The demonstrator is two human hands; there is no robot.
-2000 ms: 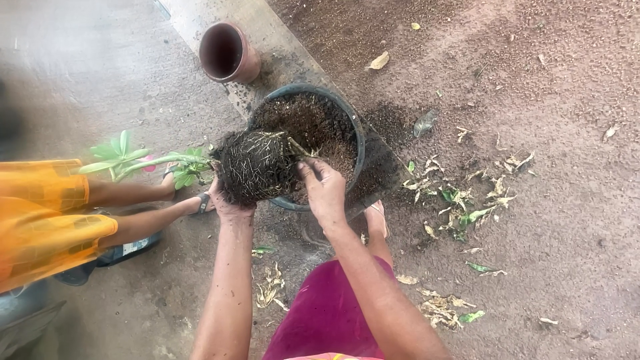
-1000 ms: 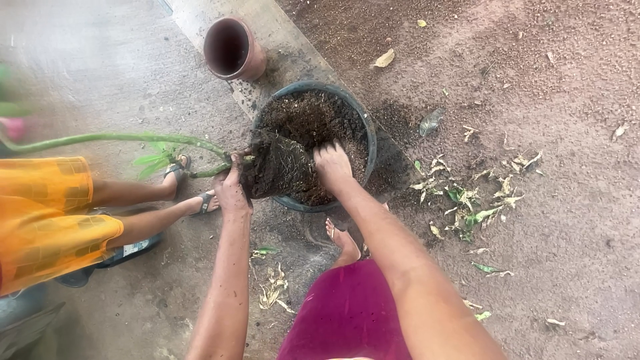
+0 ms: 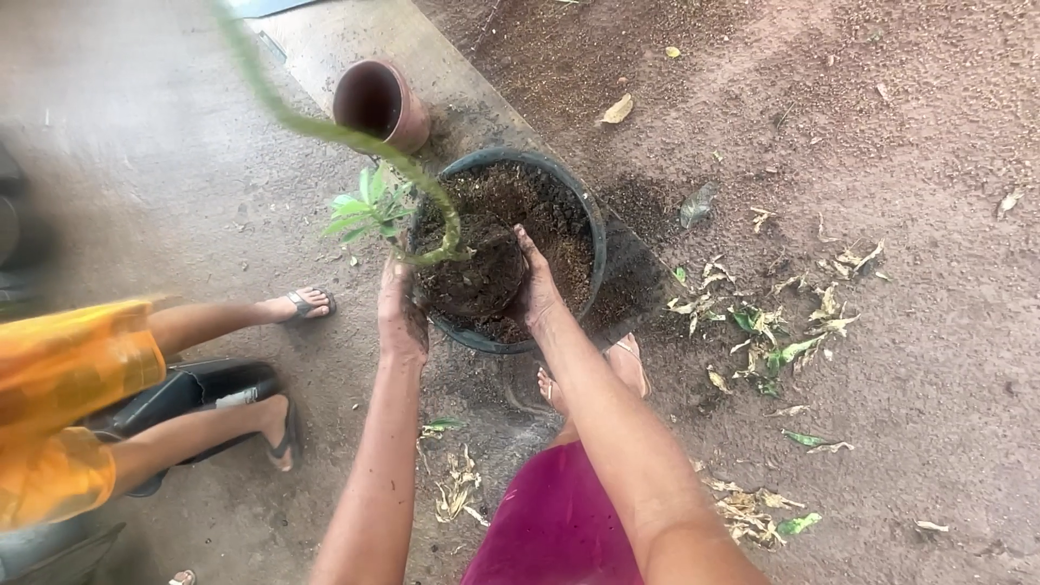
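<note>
A plant's root ball of dark soil [image 3: 475, 272] is held upright between my two hands, over the left part of a wide round pot [image 3: 597, 244] with loose soil in it. My left hand [image 3: 402, 313] presses on the left side of the root ball, by the pot's rim. On its right side lies my right hand [image 3: 538, 284], fingers pointing forward, inside the pot. From the top of the root ball a thick green stem [image 3: 435, 191] curves up and to the left, blurred at its upper end. A small shoot with green leaves [image 3: 370, 210] stands out to the left.
An empty reddish-brown pot [image 3: 414, 122] lies just beyond the wide pot. At left, another person in orange clothing [image 3: 73, 366] stands beside a dark object [image 3: 195, 390]. Withered leaves [image 3: 764, 325] are scattered on the ground at right. My sandalled feet [image 3: 626, 366] are close to the wide pot.
The root ball was tilted on its side, with the stem pointing left; now it is upright in the pot. My left hand has moved from the stem base to the root ball's side. The other person's legs have shifted.
</note>
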